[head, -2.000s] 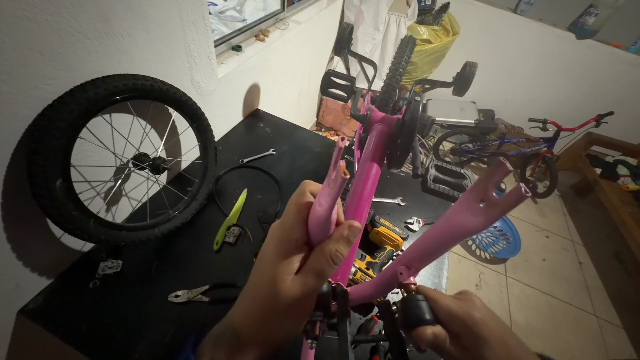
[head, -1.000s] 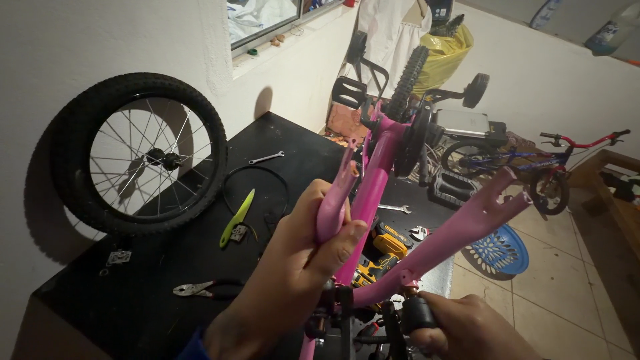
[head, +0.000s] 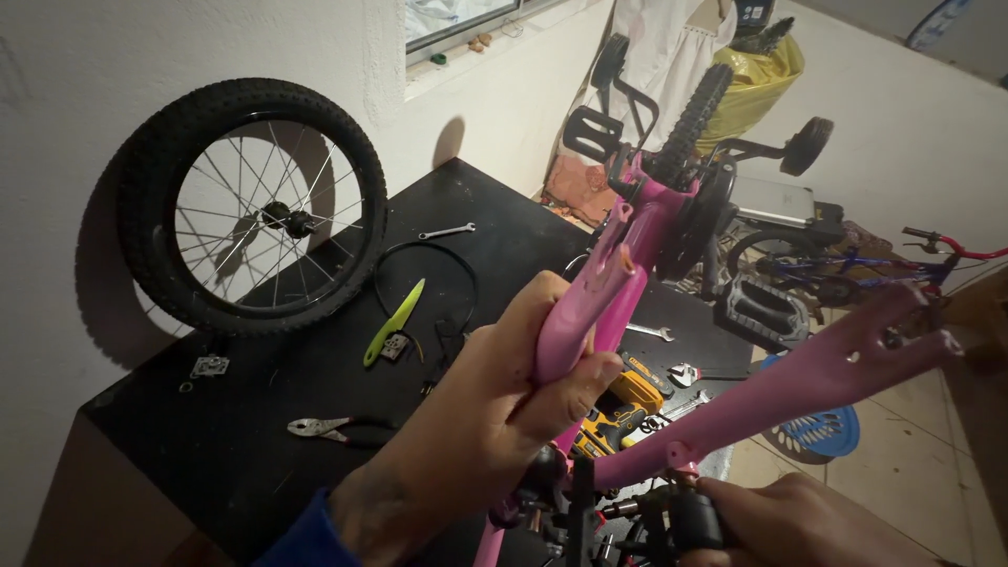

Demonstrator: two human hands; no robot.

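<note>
A pink bicycle fork (head: 756, 394) points up and away, its two slotted ends bare of a wheel. My left hand (head: 504, 378) is wrapped around its left leg. My right hand (head: 780, 512), low at the right, has its fingers on a black cylindrical part (head: 693, 516) just below the fork's right leg; what that part is, I cannot tell. Behind the fork runs the darker pink bicycle frame (head: 630, 307), with a knobby rear tyre (head: 697, 114), training wheels (head: 807, 146) and black pedals (head: 762, 311). A loose spoked wheel (head: 370, 205) leans on the wall at left.
The black table (head: 276, 480) holds slip-joint pliers (head: 339, 429), a green knife (head: 398, 319), a combination wrench (head: 447, 232), a black cable (head: 472, 276), a yellow power tool (head: 622, 405) and an adjustable wrench (head: 685, 375). A blue basket (head: 835, 433) and a small bicycle (head: 850, 264) are on the tiled floor.
</note>
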